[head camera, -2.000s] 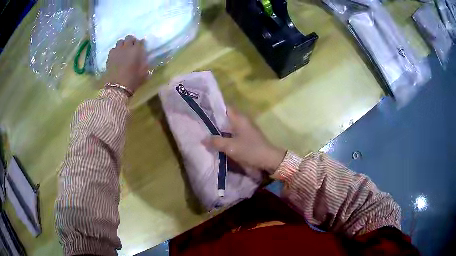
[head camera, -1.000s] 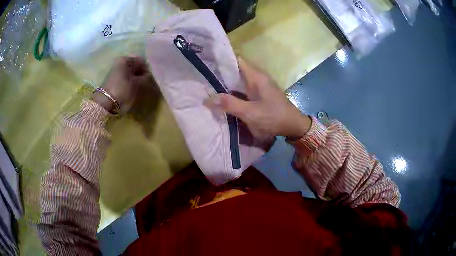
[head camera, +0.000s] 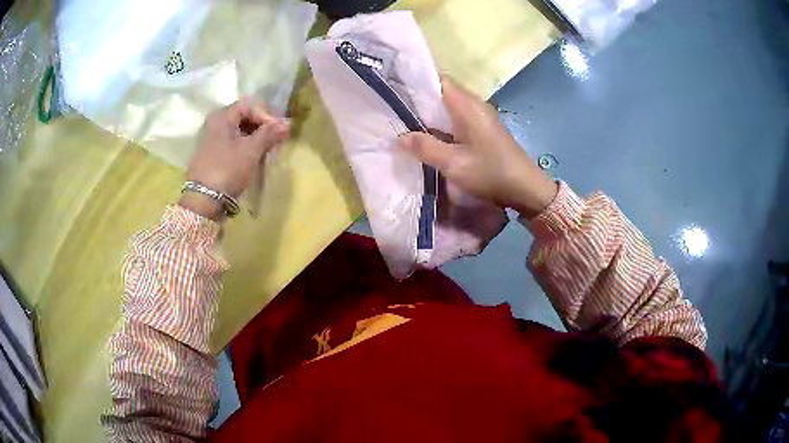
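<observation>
The pale pink quilted pouch [head camera: 381, 164] is folded and held up at the centre, tilted, with its dark zipper strip [head camera: 402, 112] facing up and the metal puller [head camera: 359, 57] near its top end. My right hand [head camera: 484, 151] grips its right side, thumb on top by the zipper. My left hand [head camera: 234, 151] is left of the pouch, thumb and fingers pinched on the near edge of a clear poly bag [head camera: 195, 95]. This bag has a small black mark and lies over the whitish stack of empty bags [head camera: 104, 52].
Green scissor handle [head camera: 47, 93] and crumpled clear plastic [head camera: 17, 86] are at the far left. Grey-pink folded pouches [head camera: 16, 363] lie at the lower left. A dark object's base [head camera: 350, 7] and a packed pouch [head camera: 601, 16] show at the top. The table edge [head camera: 298, 272] borders blue-grey floor.
My right hand has lifted the pouch off the table and up, away from me. My left hand has come back from the bag stack, now with a bag edge pinched. The view has shifted.
</observation>
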